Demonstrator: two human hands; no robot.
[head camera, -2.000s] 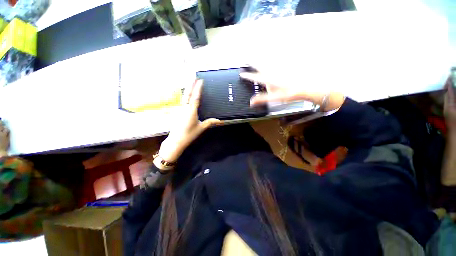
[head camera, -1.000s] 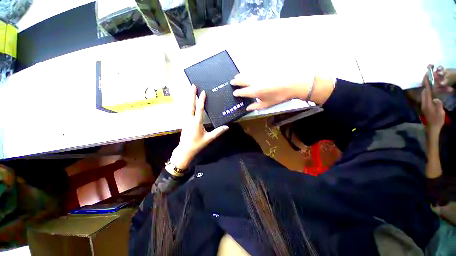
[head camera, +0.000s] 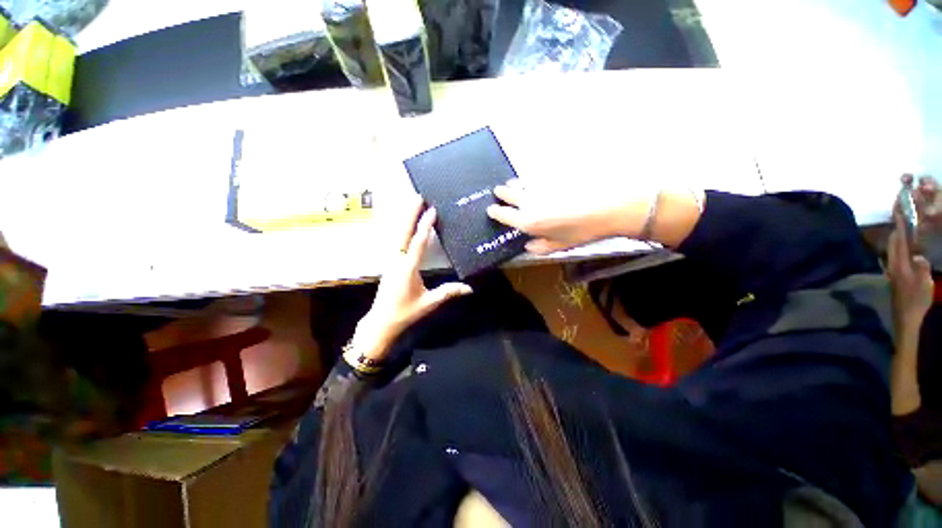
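Observation:
A plain black box (head camera: 465, 186) with small pale lettering lies tilted at the front edge of the white table. My left hand (head camera: 411, 294) holds its left edge, with the thumb at the near corner. My right hand (head camera: 547, 215) rests its fingers on the right side of the box top. The box's underside is hidden. To the left, a box sleeve (head camera: 300, 219) with a yellow side and a dark end lies on the table, its top washed out by glare.
Wrapped boxes (head camera: 401, 62) and a clear plastic bag (head camera: 563, 39) lie along the back on the black strip. More yellow-black boxes (head camera: 39, 62) stand far left. An open brown carton (head camera: 134, 459) is below left. Another person's hand (head camera: 909, 268) is at the far right.
The black box has turned from nearly square to the table edge to a tilted position, with both hands still on it. The other person's hand at the right has come further into view.

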